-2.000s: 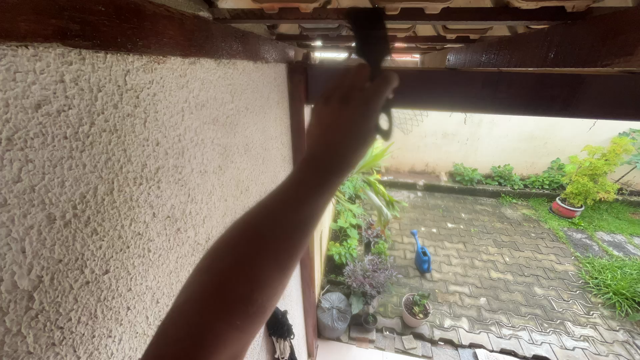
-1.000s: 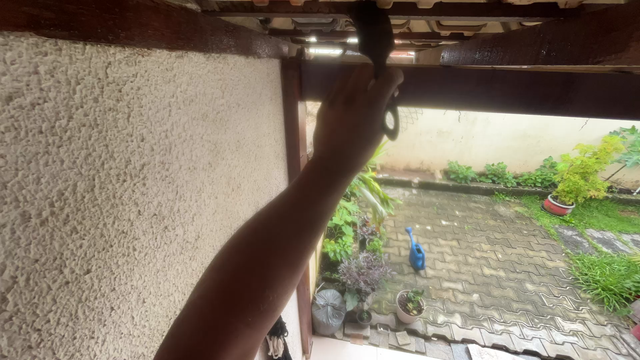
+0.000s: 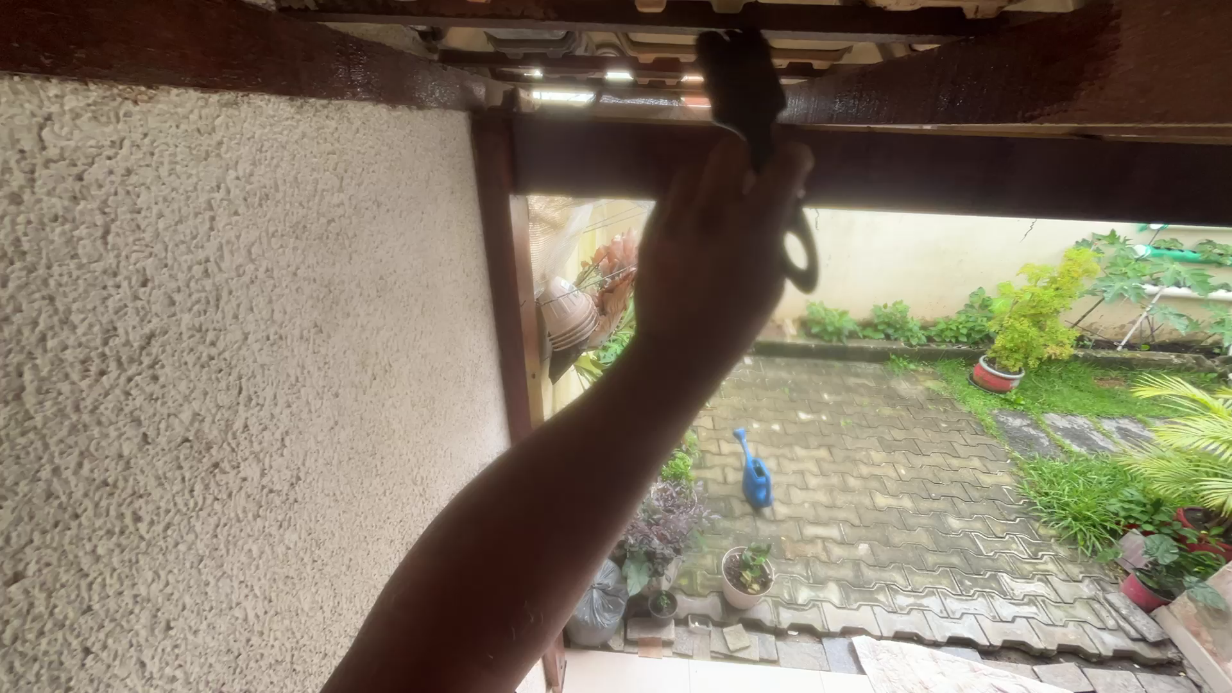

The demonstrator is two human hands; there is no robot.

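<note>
My left hand [image 3: 717,245] is raised at the upper middle, its back toward me, closed around the handle of a dark flat brush [image 3: 741,87], probably a paintbrush. The handle's looped end shows on the right side of the hand. The brush head points up and overlaps a dark wooden batten [image 3: 616,16] under the roof tiles; whether it touches the wood cannot be told. Behind the hand runs a dark wooden beam [image 3: 962,173]. My right hand is out of view.
A rough plaster wall [image 3: 250,308] fills the left, with a wooden beam [image 3: 241,53] above it and a post [image 3: 500,279] at its end. Below are a paved yard [image 3: 866,481], a blue watering can [image 3: 756,472], a potted plant [image 3: 748,576] and a filled plastic bag [image 3: 599,606].
The view has turned slightly to the right. My left hand stays raised near the battens, still gripping the brush.
</note>
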